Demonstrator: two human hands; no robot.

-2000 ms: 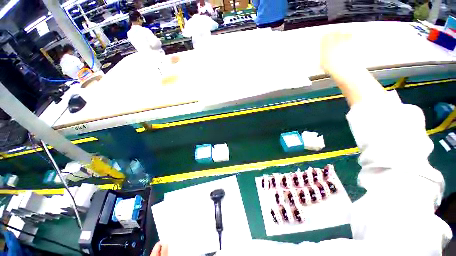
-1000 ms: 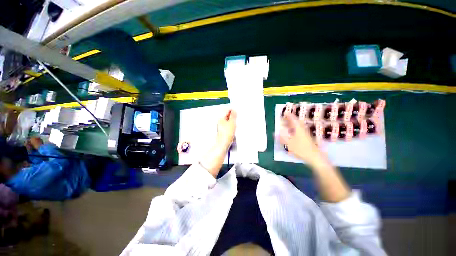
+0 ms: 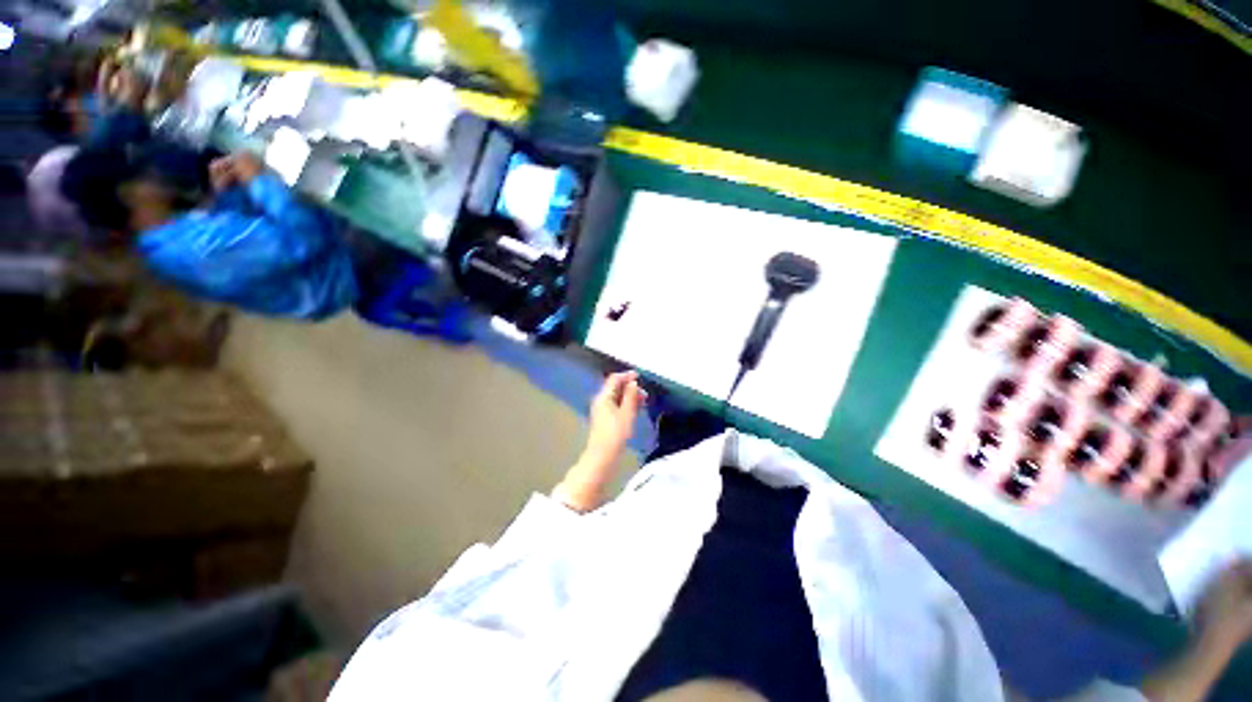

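Note:
Smartwatches with pink straps (image 3: pixel 1050 418) stand in rows on a white mat sheet (image 3: pixel 917 412) at the right. A black barcode scanner (image 3: pixel 779 305) lies on another white mat sheet (image 3: pixel 687 274) at centre, with a small dark item (image 3: pixel 618 311) near its left edge. My left hand (image 3: pixel 614 418) is just in front of this sheet, fingers curled; whether it holds anything cannot be told. My right hand (image 3: pixel 1219 624), blurred at the lower right edge, grips a white sheet (image 3: pixel 1211 542) that overlaps the watch mat's right end.
A black label printer (image 3: pixel 519 233) with its lid open stands left of centre. An open teal box (image 3: pixel 947 117) and a white carton (image 3: pixel 1030 154) sit on the belt behind the yellow line. A person's blue sleeve (image 3: pixel 254 247) and brown cartons (image 3: pixel 137 439) are at the left.
The view has turned and shifted. The long white piece no longer covers the scanner. My right hand has moved from the watches to the far right; my left hand is off the scanner's sheet.

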